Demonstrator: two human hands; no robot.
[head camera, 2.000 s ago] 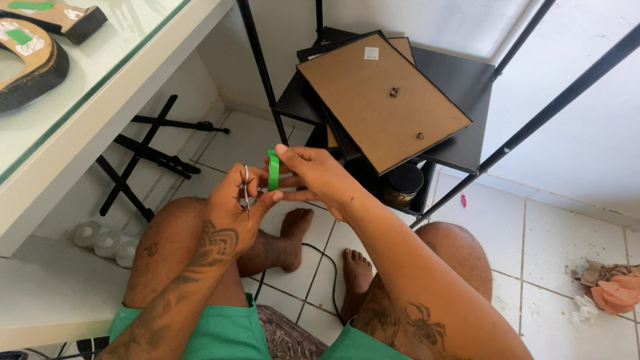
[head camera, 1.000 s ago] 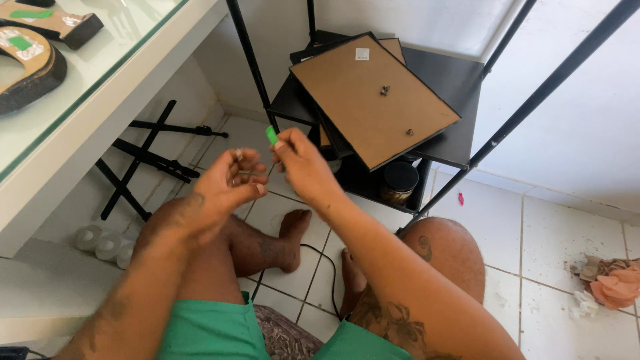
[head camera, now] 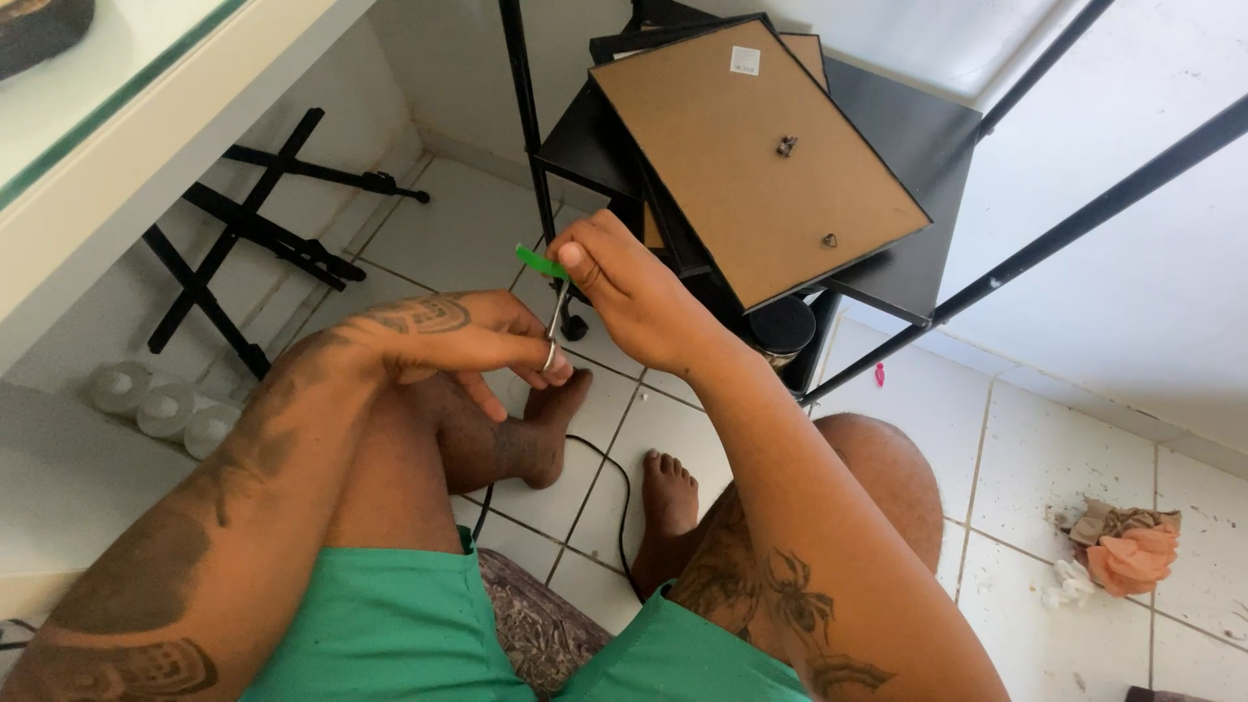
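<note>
My left hand [head camera: 487,341] holds a small pair of metal scissors [head camera: 556,327], its fingers at the handle loops and the blades pointing up. The blade tips meet a short strip of bright green tape [head camera: 541,261]. My right hand [head camera: 629,288] pinches the right end of that strip between thumb and fingers, above and to the right of the left hand. Both hands are over the floor between my legs, in front of the black shelf unit. Whether the blades are apart is hard to tell.
Framed panels with a brown backing [head camera: 760,166] lie stacked on a black metal-framed shelf [head camera: 907,175], a dark-lidded jar [head camera: 782,327] below. A glass-topped table [head camera: 146,127] is at left, with black folding legs [head camera: 244,214] beneath. Crumpled fabric [head camera: 1131,556] and a cable [head camera: 619,468] lie on the tiles.
The hands were close together around the green tape, then came apart. Now the left hand has turned, and the scissors reach up to the tape in the right hand.
</note>
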